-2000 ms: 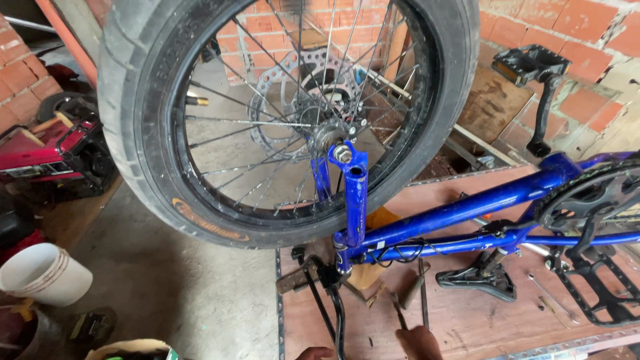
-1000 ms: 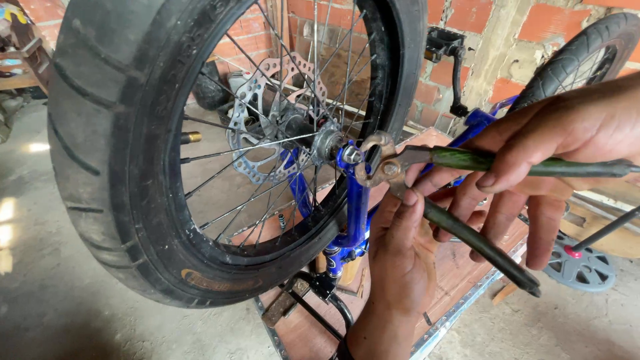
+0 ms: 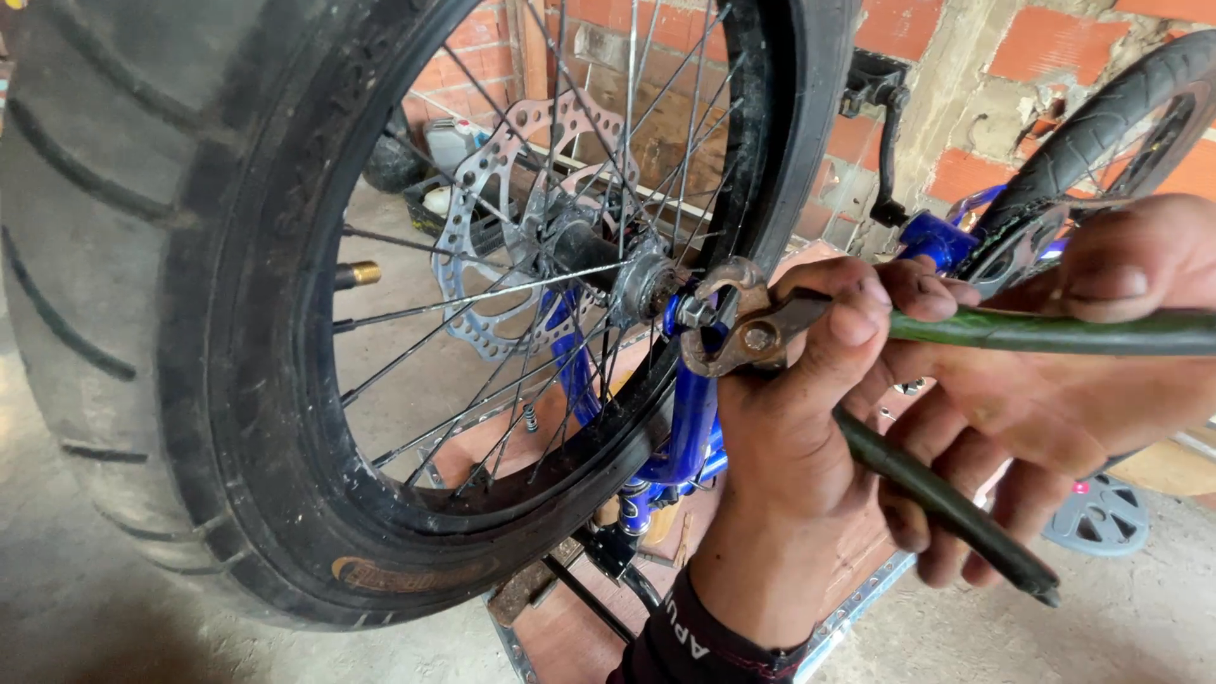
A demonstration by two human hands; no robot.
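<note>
My left hand [image 3: 798, 408] grips end-cutting pincers [image 3: 760, 336] close to their pivot. The palm of my right hand [image 3: 1064, 380] lies against the handles, one green and one dark, which spread apart. The rusty jaws stand parted around the axle nut [image 3: 696, 313] at the end of a blue bicycle fork leg [image 3: 693, 418]; whether they touch it I cannot tell. A spoked wheel with a thick black tire [image 3: 275, 427] sits in the fork, and a drilled disc brake rotor [image 3: 475, 228] is on the hub's far side.
The bicycle is upside down on a metal-edged board [image 3: 589, 627]. Behind are a crank arm with pedal [image 3: 888, 157], the other wheel [image 3: 1035, 180] and a brick wall [image 3: 1064, 57]. A grey slotted disc [image 3: 1097, 518] lies at the lower right. A brass-tipped valve [image 3: 357, 275] projects inside the rim.
Two seconds ago my hands were low by the board; a second ago they held the pincers beside the axle. The jaws now surround the nut. The view has moved closer to the wheel.
</note>
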